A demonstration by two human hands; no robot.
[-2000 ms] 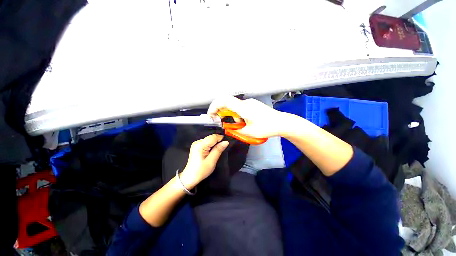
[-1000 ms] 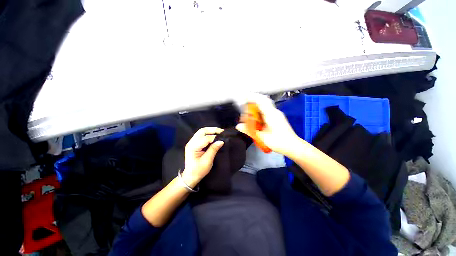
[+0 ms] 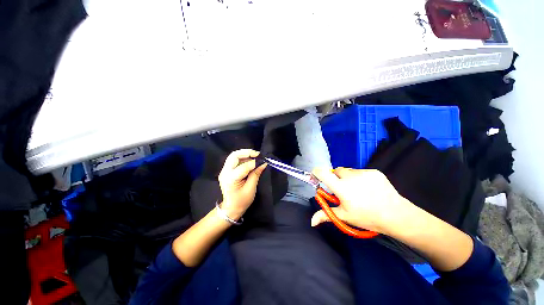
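Note:
My left hand [image 3: 240, 181] pinches a black garment piece [image 3: 271, 193] between thumb and fingers over the lap, below the table edge. My right hand [image 3: 364, 199] holds the scissors [image 3: 343, 223] by their orange handle loops. Their silver blades point up and left, and the tips reach the cloth at my left fingertips. Whether the blades are parted or closed on the cloth cannot be told. The lower part of the black piece hangs over the lap.
The white table [image 3: 209, 71] with a ruler-marked front edge spans the front. A dark red object [image 3: 458, 19] lies at its right end. Below are a blue crate [image 3: 411, 119] with black pieces, a red crate or stool [image 3: 48, 256] and a grey fabric heap [image 3: 513, 229].
The scissors have swung round from pointing left to pointing up-left, their tips now at the cloth. My right hand has moved down and right. My left hand stays nearly in place.

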